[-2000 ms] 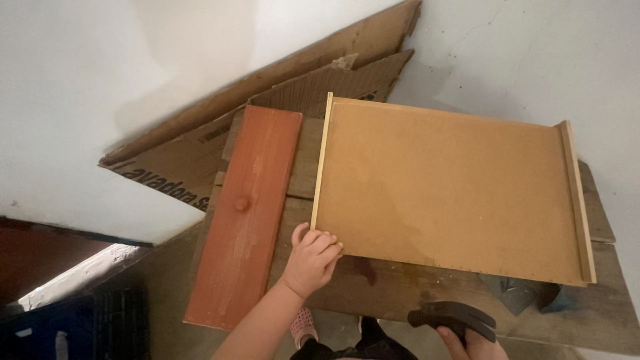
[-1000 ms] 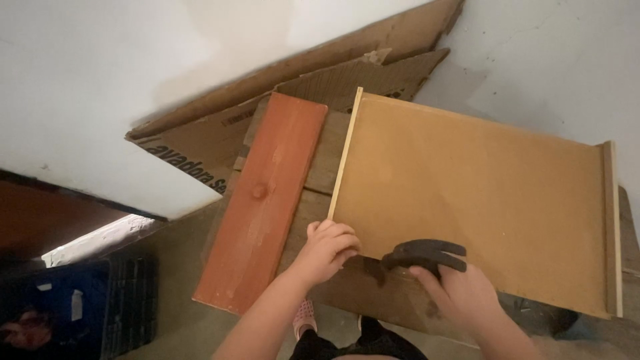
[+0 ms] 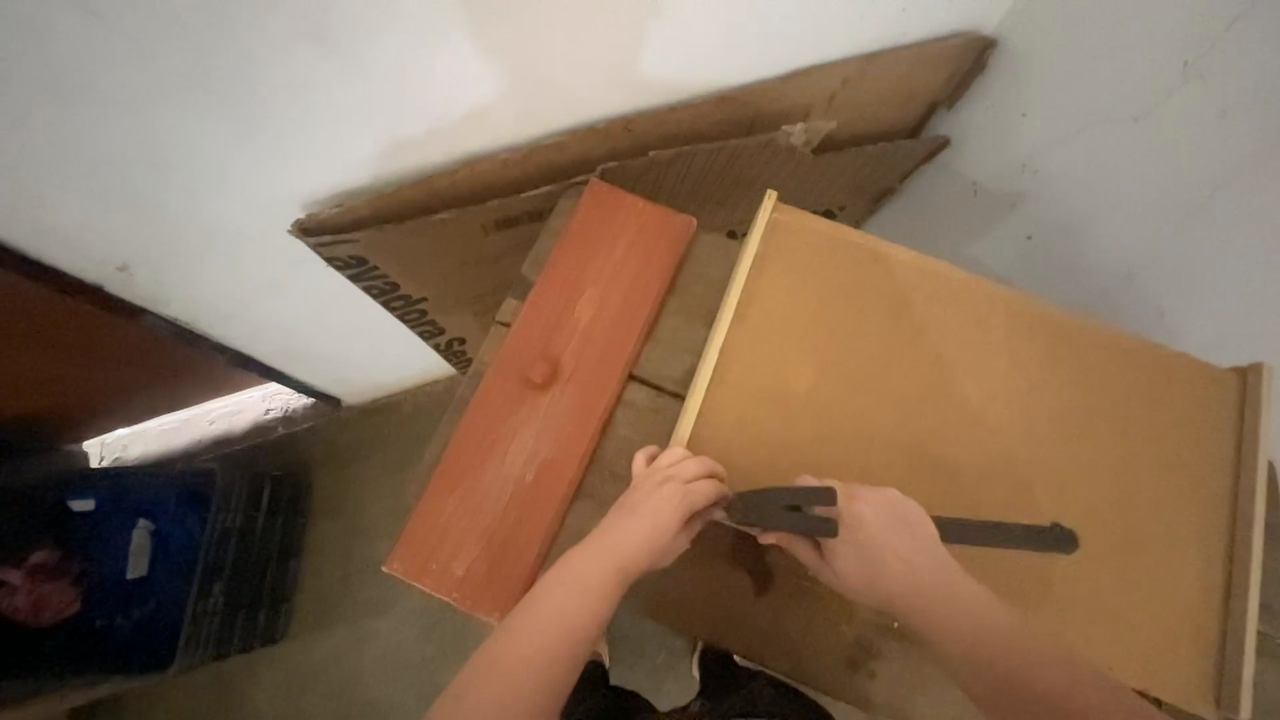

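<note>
A drawer-like wooden panel (image 3: 960,400) with raised side strips lies on a wooden bench. My left hand (image 3: 675,505) grips its near left corner, at the foot of the pale side strip (image 3: 728,310). In my right hand (image 3: 875,545) is a black claw hammer (image 3: 785,510), held close to the head, with its handle pointing right over the panel. The hammer head is right beside my left fingers; whether they hold something small there is hidden. To the left lies a reddish-orange wooden board (image 3: 545,400) with a round knob.
The plank bench (image 3: 675,350) shows between board and panel. Behind it, flattened cardboard (image 3: 440,270) bearing print leans against the white wall (image 3: 250,120). A blue and black crate (image 3: 150,570) stands on the floor at lower left. My feet and dark clothing are below the bench edge.
The hammer has moved from below the panel's near edge, over the panel, to my left fingers at the corner. My left hand stays at that corner. The view has shifted.
</note>
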